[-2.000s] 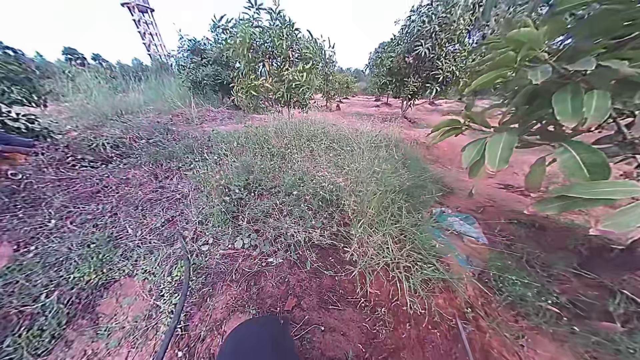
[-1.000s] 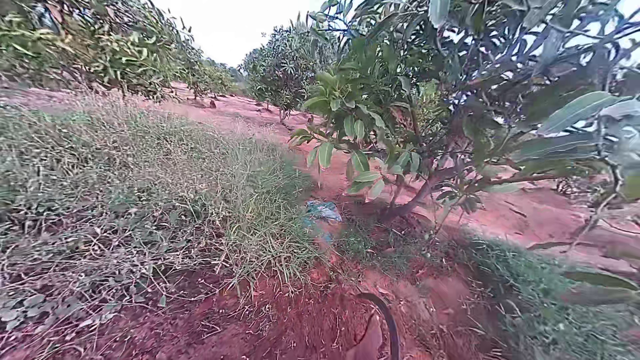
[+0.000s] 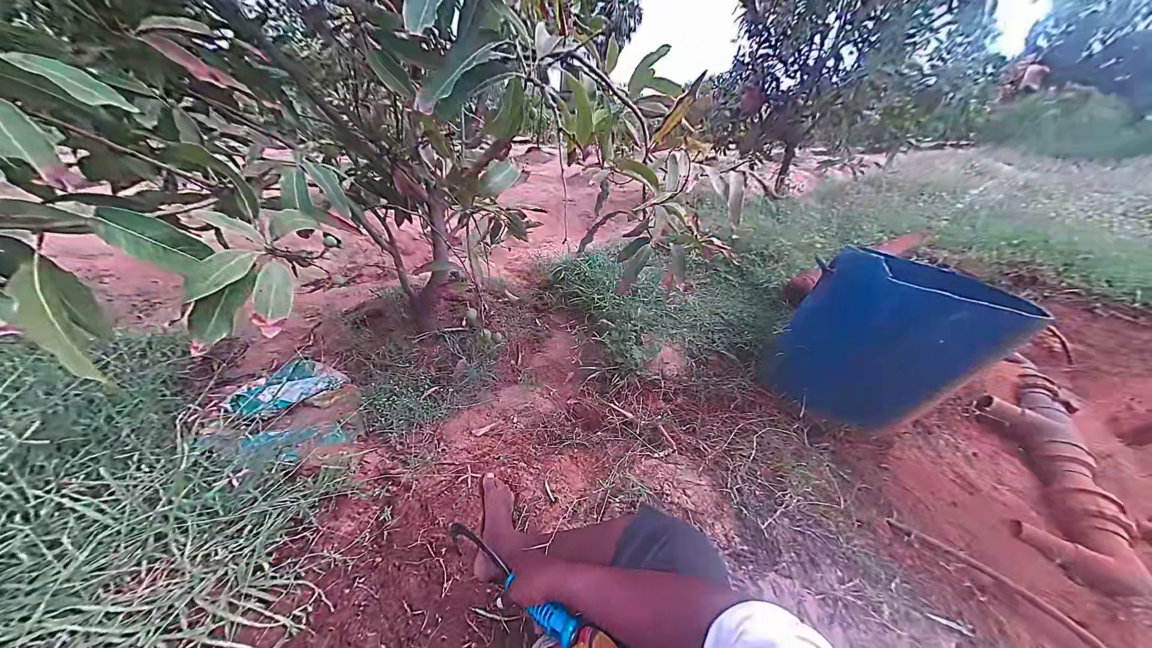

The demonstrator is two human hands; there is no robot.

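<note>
My right hand (image 3: 531, 583) is low in the middle of the view, at the end of a bare forearm with a white sleeve. It is shut on the blue ribbed handle (image 3: 554, 621) of a sickle-like tool, whose thin, dark, curved end (image 3: 470, 536) points up and left beside a bare foot (image 3: 497, 517). A dark cloth (image 3: 675, 544) covers the knee behind the forearm. My left hand is out of view. A blue plastic bucket (image 3: 900, 342) is tilted at the right, its lower edge blurred, with no hand clearly on it.
A young tree (image 3: 436, 238) with low leafy branches stands ahead on the left. Crumpled teal-and-white plastic (image 3: 288, 387) lies by tall grass (image 3: 135, 531). Brown jointed pipes (image 3: 1057, 450) lie on red soil at the right, with a long thin stick or hose (image 3: 999, 580) nearby.
The view has swung far to the right. My right hand, the foot and the blue bucket have come into view. The tree and the teal plastic now sit further left.
</note>
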